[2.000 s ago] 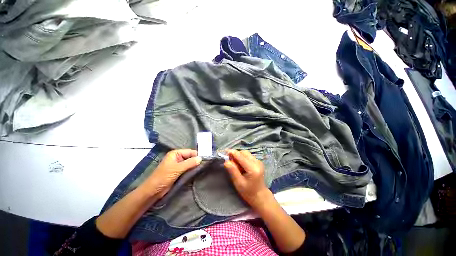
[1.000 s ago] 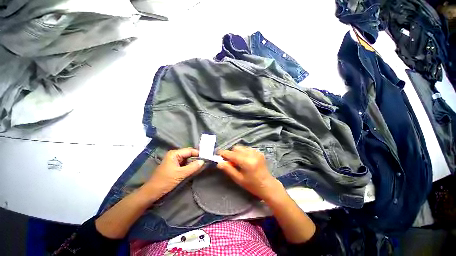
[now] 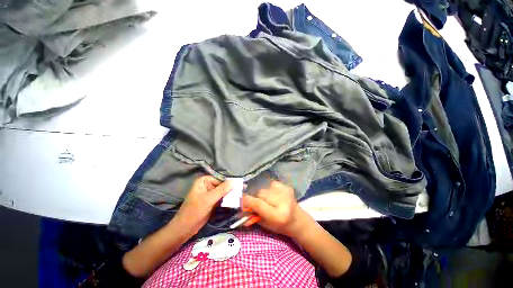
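Observation:
A denim jacket [image 3: 253, 101], inside out with its grey-green inner face up and dark blue edges, lies in front of me. A white care label [image 3: 232, 193] sits at its inside seam. My left hand [image 3: 201, 201] pinches the seam at the label's left edge. My right hand [image 3: 271, 206] is at the label's right side, with curled fingers around small snips [image 3: 245, 221]. The orange-red handle and a short pale blade show below the fingers; the rest of the snips is hidden. Whether the right fingertips also touch the label is unclear.
A white table [image 3: 112, 163] bears the work. A pale grey garment heap [image 3: 39, 50] lies at the far left. A dark blue denim garment [image 3: 450, 129] hangs over the edge at the right, with more dark garments [image 3: 488, 34] beyond. The pink checked apron [image 3: 242, 261] touches the table edge.
The jacket's seam and label have come closer to my body, and both hands have moved down with them. The pocket bag is no longer visible. The snips now show below my right hand.

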